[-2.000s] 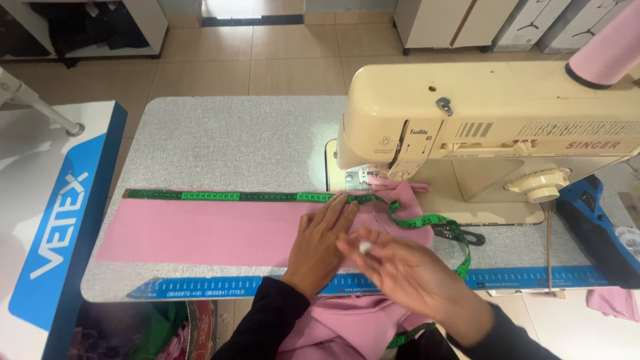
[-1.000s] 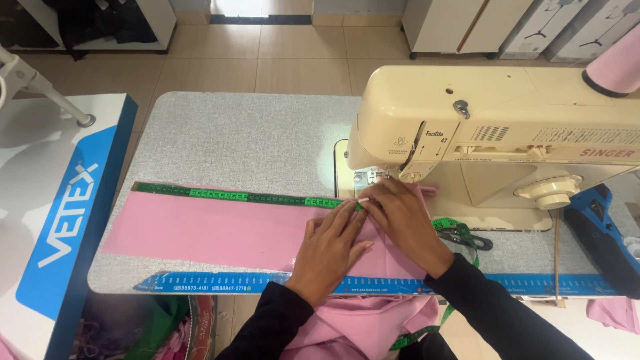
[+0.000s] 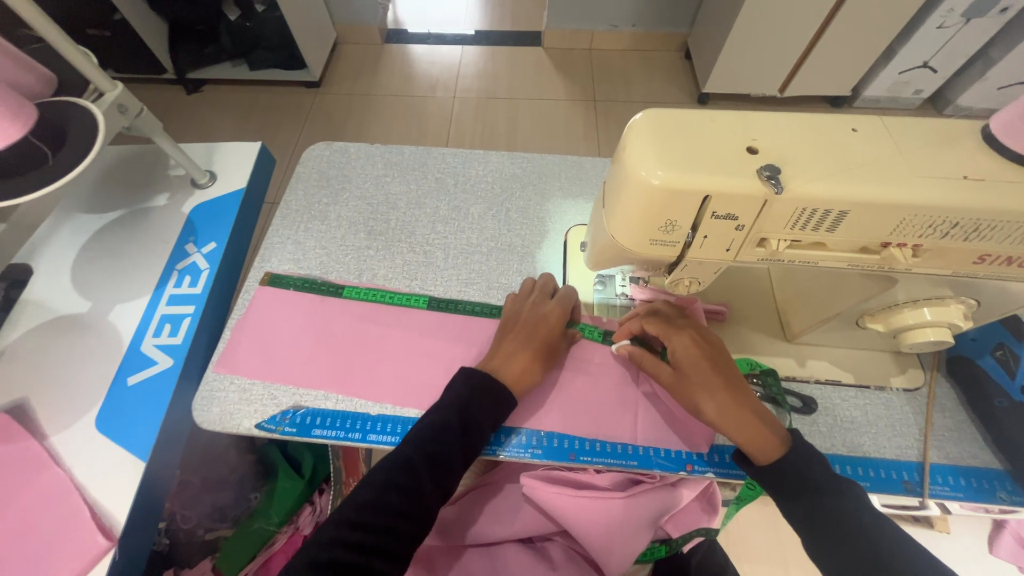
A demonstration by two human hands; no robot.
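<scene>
A strip of pink fabric lies on the grey tabletop, with a green tape measure stretched along its far edge. My left hand presses on the tape and cloth, left of the sewing machine's needle area. Between the thumb and fingers of my right hand is a small white piece, possibly tailor's chalk, touching the fabric beside the tape. The tape passes under both hands and comes out right of my right hand, hanging over the front edge.
A cream Singer sewing machine stands at the right, with dark-handled scissors near its base. A blue ruler strip runs along the table's front edge. More pink fabric hangs below. A white and blue table stands at the left.
Two seconds ago my right hand was raised over the cloth with the white piece; now it is down at the tape. My left hand has shifted onto the tape, and the fabric's right part lies flatter.
</scene>
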